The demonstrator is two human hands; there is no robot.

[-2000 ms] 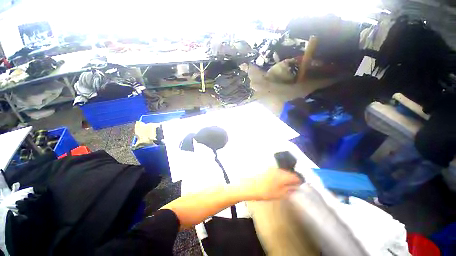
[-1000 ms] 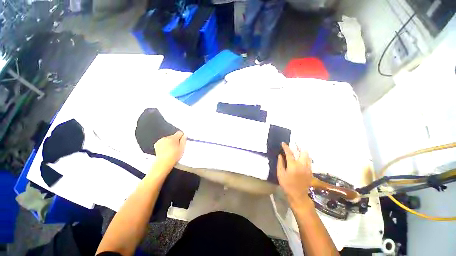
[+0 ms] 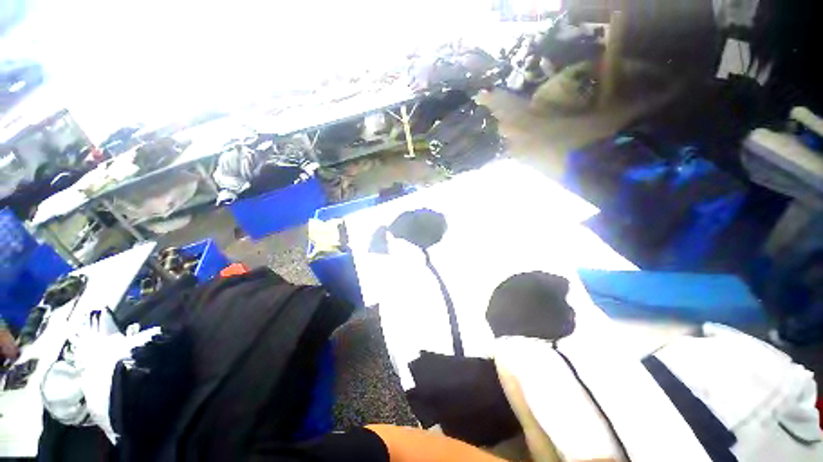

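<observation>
A white sleeve panel [image 3: 577, 408] lies on the cream sleeve board [image 3: 525, 408] at the lower right, its rounded black part [image 3: 531, 305] at the far end and a thin black stripe along it. A second panel [image 3: 411, 302] lies flat to its left on the white board [image 3: 492, 203], with a rounded black end, a dark stripe and a black block [image 3: 458, 397] near the sleeve board. Only my left forearm shows at the bottom edge; the left hand is cut off. My right hand is out of the picture. No iron is visible.
A blue folded sheet [image 3: 672, 293] and a white pile [image 3: 758, 383] with a dark band lie beyond the sleeve board. Black cloth [image 3: 239, 352] is heaped at the left. Blue crates [image 3: 280, 206] stand beyond. Part of another person's hand shows at the far left edge.
The view has swung from the sleeve board back to the left. My hands, seen on the panel one second ago, have left the picture, and the iron is out of view.
</observation>
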